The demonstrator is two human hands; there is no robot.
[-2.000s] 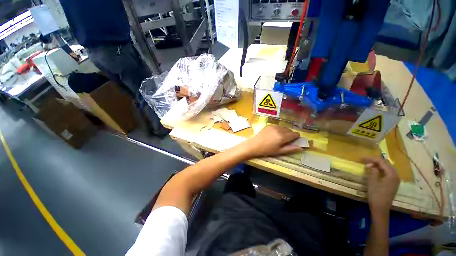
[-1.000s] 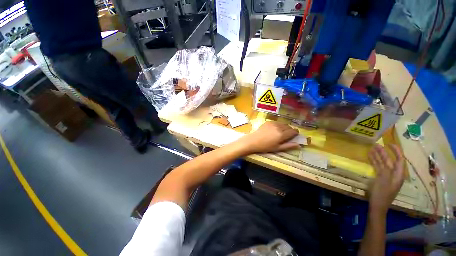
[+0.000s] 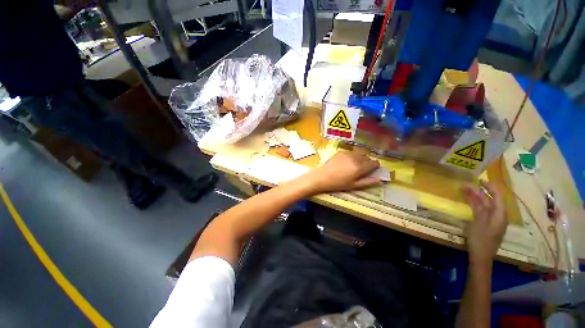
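My left hand (image 3: 349, 172) lies on the yellow press bed, its fingers on a small pale piece (image 3: 383, 173) in front of the press. Another pale piece (image 3: 400, 198) lies flat at the bench's front edge. My right hand (image 3: 486, 208) is at the right end of the bed, blurred, its fingers bent near a thin light tool; I cannot tell whether it holds it. The blue press (image 3: 410, 115) stands over the bed behind clear guards with yellow warning labels (image 3: 469, 152). A loose pile of pale pieces (image 3: 295, 145) lies left of the press.
A crumpled clear plastic bag (image 3: 240, 102) with brown contents sits at the bench's left. A green and grey item (image 3: 527, 161) and a red wire lie at the right. A person (image 3: 70, 109) stands at the left near a metal frame (image 3: 160, 32). Cardboard boxes (image 3: 74, 150) stand on the floor.
The person at the left has moved farther left. My right hand has closed its fingers somewhat since one second ago and shifted slightly left. My left hand stays on the pale piece.
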